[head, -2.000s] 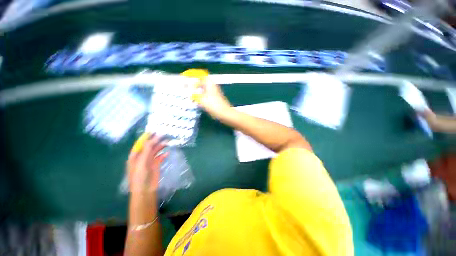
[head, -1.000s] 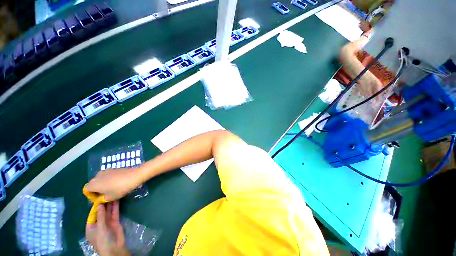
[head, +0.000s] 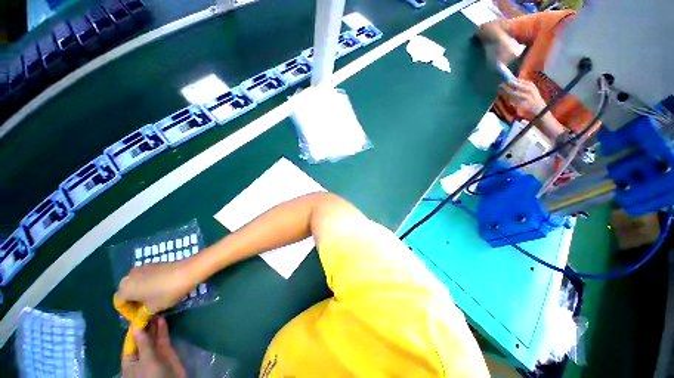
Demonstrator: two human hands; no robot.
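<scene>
My right hand (head: 155, 286), with yellow finger cots, lies over the lower left part of a clear sheet (head: 122, 247) with rows of small white pads (head: 168, 247). Its curled fingertips touch the yellow-covered fingertip of my left hand (head: 151, 358) just below. My left hand is cut off by the bottom edge. Whether a small pad is between the fingertips cannot be seen. A bag of stacked pad sheets (head: 50, 343) lies left of my hands. Crumpled clear film (head: 203, 363) lies beside my left hand.
Blue-white panels (head: 137, 146) stand in a row beyond the white rail (head: 159, 181). White paper (head: 259, 193) lies under my right forearm. A packed clear bag (head: 330, 125) sits by the metal post (head: 325, 44). At right are a turquoise board (head: 488, 288), blue device (head: 517, 207) and another person's hands (head: 525, 96).
Since one second ago, the view has shifted slightly and my hands sit a little lower left in it, still together. The panel row has moved left. The other person's hands have come further into view.
</scene>
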